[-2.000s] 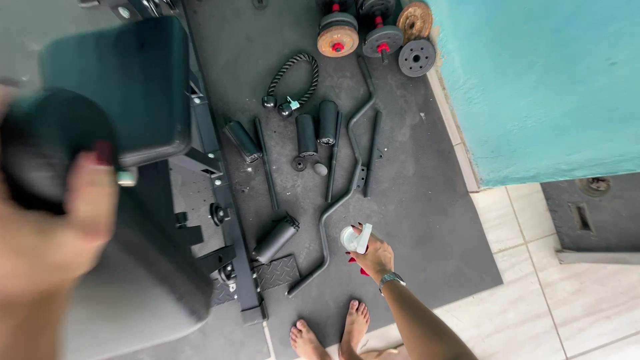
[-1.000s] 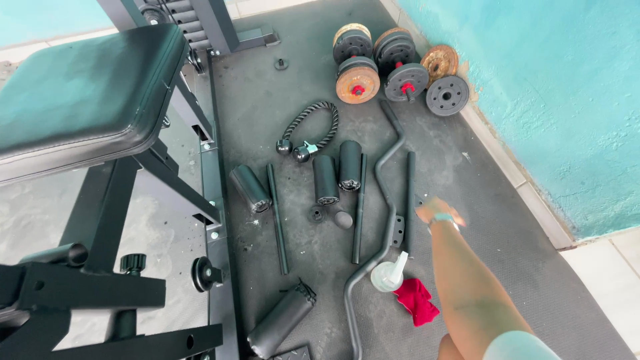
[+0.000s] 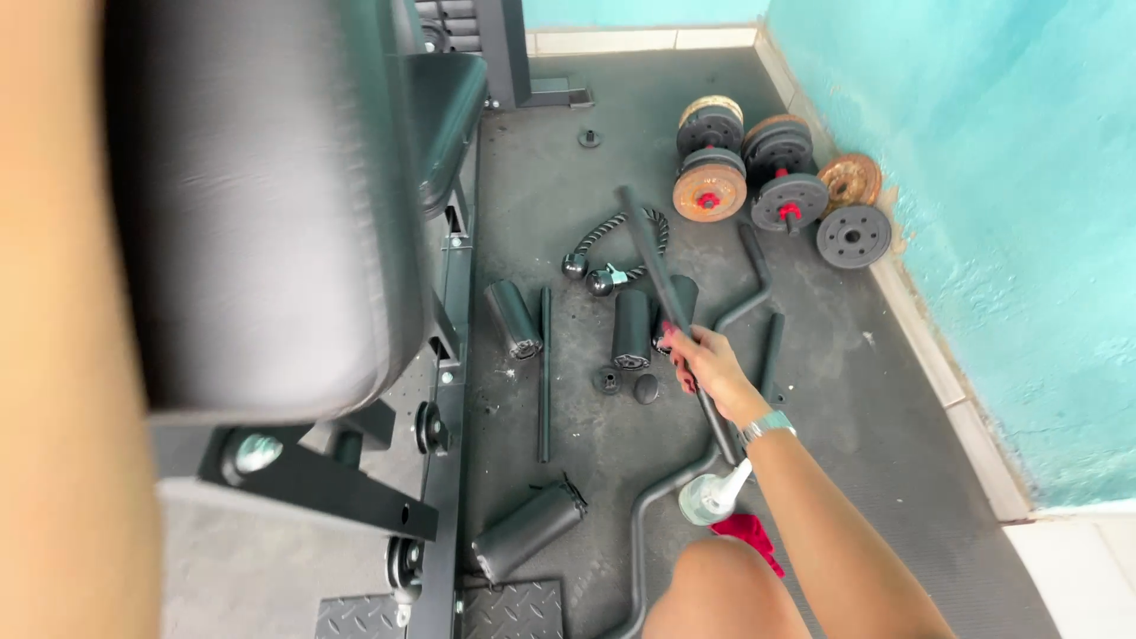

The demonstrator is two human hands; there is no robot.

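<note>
My right hand [image 3: 706, 364] grips a straight black metal tube [image 3: 655, 257], tilted above the floor mat. Beneath and beside it lie a bent black bar [image 3: 639, 532], two foam rollers [image 3: 632, 328] and a black rope attachment [image 3: 603, 238] with ball ends. Near my right wrist stand a whitish container with a pale handle-like part [image 3: 707, 499] and a red cloth [image 3: 750, 537]. Another black tube [image 3: 545, 373] lies next to a foam roller [image 3: 513, 319]. Of my left side only a blurred arm shows at the left edge, by a padded bench cushion [image 3: 266, 213]; the left hand is out of frame.
Dumbbells [image 3: 710, 169] with plates and loose weight plates [image 3: 853, 236] rest near the turquoise wall [image 3: 994, 222]. A black machine frame [image 3: 448, 417] runs along the left. Another foam roller [image 3: 530, 530] lies by a diamond-patterned metal plate [image 3: 515, 611]; small round caps [image 3: 646, 388] lie mid-mat.
My right hand has taken hold of a black tube and raised it off the mat. Two seconds ago that hand held the whitish container, which was down beside the red cloth one second ago.
</note>
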